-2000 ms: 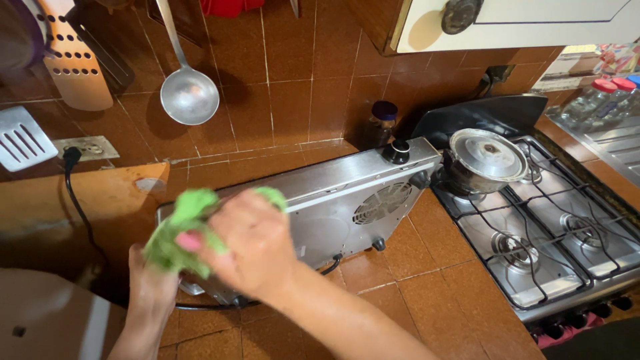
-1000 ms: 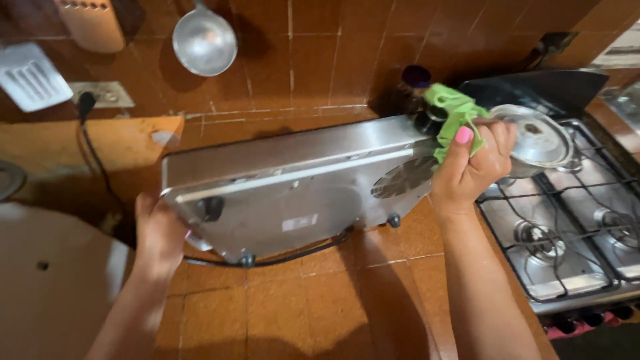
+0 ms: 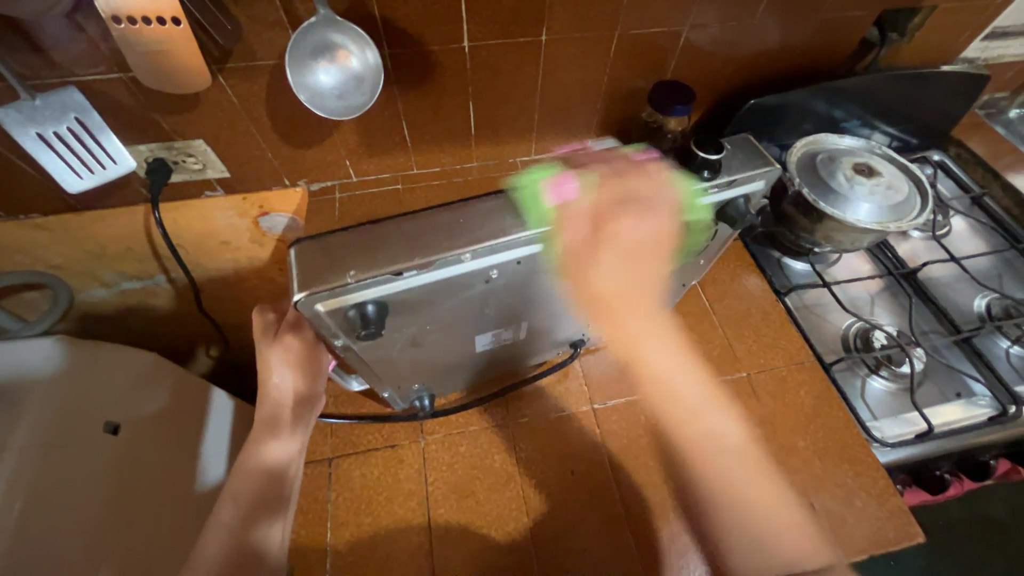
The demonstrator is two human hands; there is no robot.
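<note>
A metal countertop appliance, seemingly an electric cooktop point(image 3: 448, 320), stands tilted on its side on the tiled counter, its underside with black feet and fan vent facing me. My left hand point(image 3: 292, 356) grips its left end near the lower corner; the fingertips are partly hidden behind it. My right hand point(image 3: 620, 232), blurred by motion, holds a green cloth point(image 3: 534, 192) against the appliance's upper edge, right of its middle, and covers part of the vent. A black power cord point(image 3: 512, 390) runs from the underside along the bottom toward the left.
At right a gas stove point(image 3: 888, 344) carries a lidded metal pot point(image 3: 856, 192). A dark-lidded jar point(image 3: 670, 108) stands behind the appliance. A ladle point(image 3: 334, 68) and a slotted spatula point(image 3: 68, 140) hang on the wall near a plug in an outlet point(image 3: 188, 162). A white rounded surface point(image 3: 104, 432) lies at left.
My left hand has gone from the cloth to the appliance's left end. In the last second my right hand has moved left with the cloth from the far right end.
</note>
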